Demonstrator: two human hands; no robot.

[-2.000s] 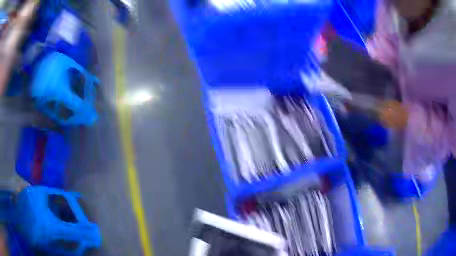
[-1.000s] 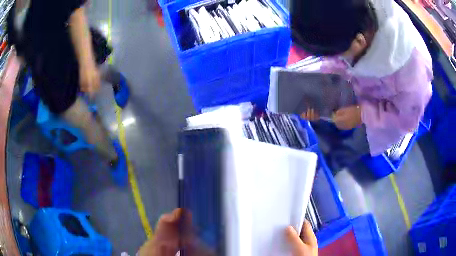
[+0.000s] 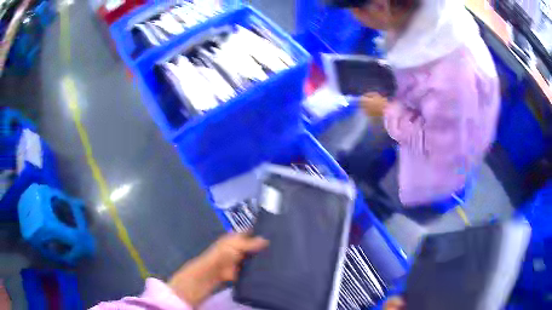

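Observation:
My left hand (image 3: 227, 257) grips a dark flat panel (image 3: 296, 242) with a white border and a small white label near its upper left corner. The panel is held over the blue totes. My right hand (image 3: 394, 303) is mostly cut off by the bottom edge; its fingertips hold the lower left of a second dark panel (image 3: 454, 266) with a white sleeve edge on its right. Behind the first panel, a lower blue tote (image 3: 387, 242) holds rows of thin panels in white sleeves, partly hidden.
A higher blue tote stack (image 3: 242, 133) holds white-sleeved panels. A person in a pink smock (image 3: 442, 115) on the right holds another dark panel (image 3: 363, 75). A light-blue stool (image 3: 54, 224) and yellow floor line (image 3: 91, 160) are on the left.
The panels that were together in front of me are now apart, one in each hand, the second moved right. The passer-by at left is gone. The view has shifted.

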